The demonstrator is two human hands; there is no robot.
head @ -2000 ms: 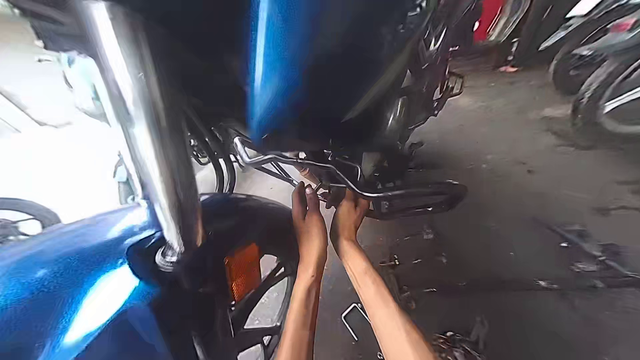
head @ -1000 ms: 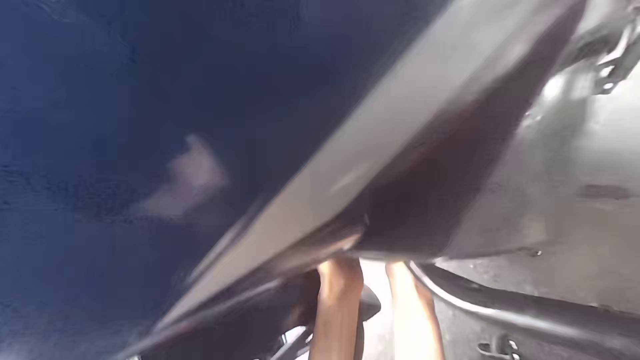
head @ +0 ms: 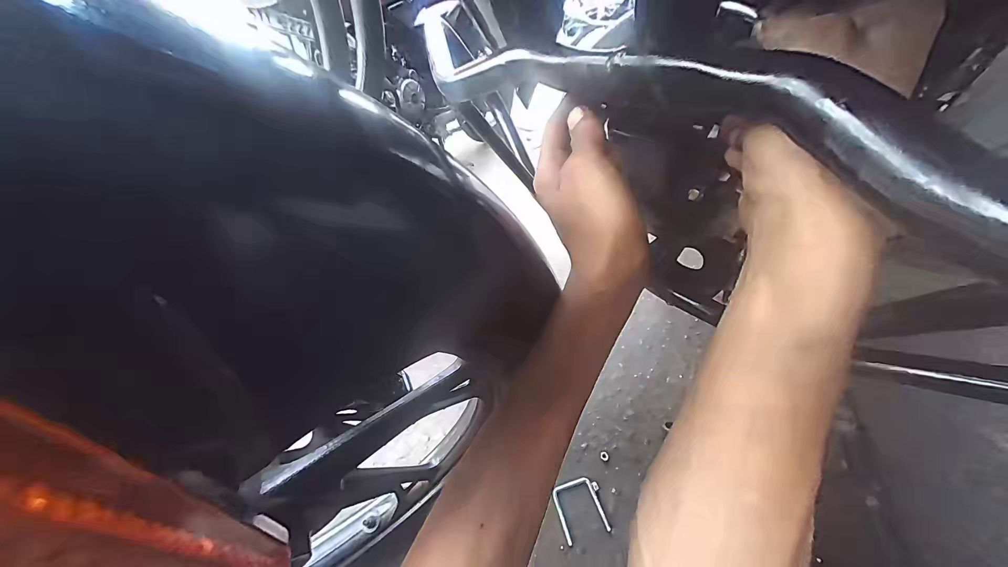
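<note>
Under a dark metal tube of a motorcycle crash guard [head: 677,71], both forearms reach up from the bottom edge. My left hand [head: 587,189] is raised against a dark perforated part [head: 685,216], its fingertips near the underside of the tube; whether it grips anything is hidden. On the other side of that part is my right hand [head: 772,165], bent inward, its fingers mostly out of sight behind the part and the tube. The glossy dark front mudguard [head: 299,213] lies left of my left hand, over a spoked alloy wheel [head: 378,465].
A bent metal U-shaped rod [head: 581,488] and a small nut [head: 605,456] lie on the grey floor below the forearms. An orange reflector [head: 118,504] fills the lower left corner. At the top right, part of a person's bare skin [head: 858,39] shows behind the tube.
The view has moved much closer to the crash guard and wheel. Both hands, hidden behind bodywork one second ago, now show beneath the tube.
</note>
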